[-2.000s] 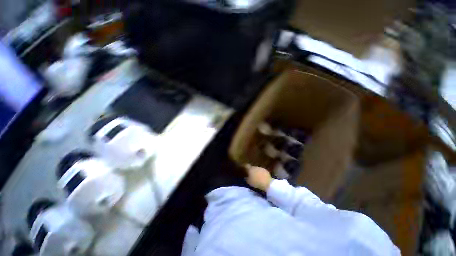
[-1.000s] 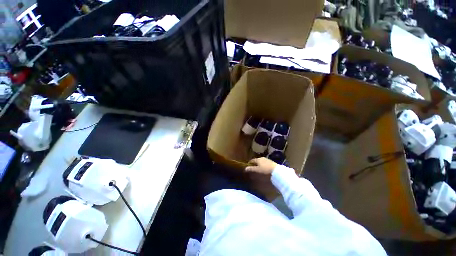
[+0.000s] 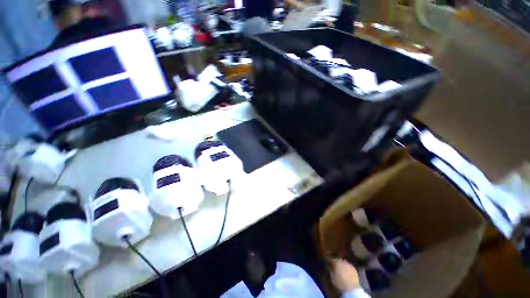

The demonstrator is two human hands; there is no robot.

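Observation:
Several white dome cameras with round black heads and dark front panels stand in a row on the white bench, such as the one nearest the mouse pad (image 3: 221, 173); black leads run from their bases towards the bench edge. My right hand (image 3: 344, 276) is at the near left rim of the open brown carton (image 3: 332, 233), fingers over the rim, partly blurred. Several cameras (image 3: 390, 262) stand inside the carton, black heads up. My left hand is not in view; a white sleeve shows at the bottom edge.
A large black crate (image 3: 314, 110) with white cameras in it stands behind the bench. A monitor (image 3: 93, 78) with four dark panes is at the back left. A black mouse pad (image 3: 252, 144) with a mouse lies at the bench's right. White sheets (image 3: 459, 166) and cardboard are at right.
The view has turned left, bringing the monitor and more of the camera row into sight. My right hand is still at the carton's rim.

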